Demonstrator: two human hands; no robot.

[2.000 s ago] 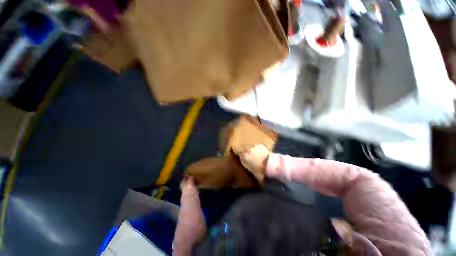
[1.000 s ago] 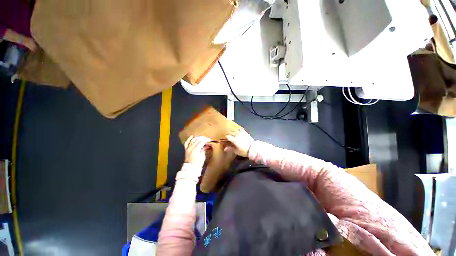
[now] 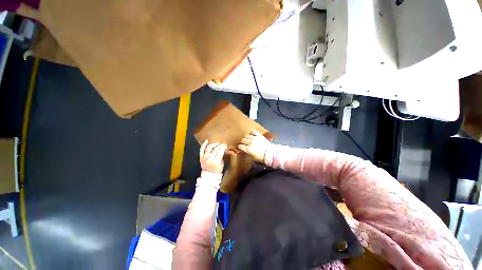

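A brown bag panel (image 3: 226, 122) is held in front of the wearer's lap, with a folded lower part hanging below the hands toward the black apron (image 3: 285, 221). My left hand (image 3: 213, 156) grips its left lower edge. My right hand (image 3: 255, 146) grips it at the right, close to my left hand. Both sleeves are pink and quilted. The fingertips partly hide the fold between the hands.
A large brown tote bag (image 3: 158, 47) hangs close at the upper left. A white sewing machine table (image 3: 288, 79) stands ahead on the right, with black cables (image 3: 296, 118) below. A blue bin (image 3: 133, 252) with pale boards (image 3: 153, 253) is beside the lap at the left.
Since one second ago, the panel's upper part has opened out flatter and its right corner shows beyond my right hand. Both hands still hold it. The view has shifted slightly.
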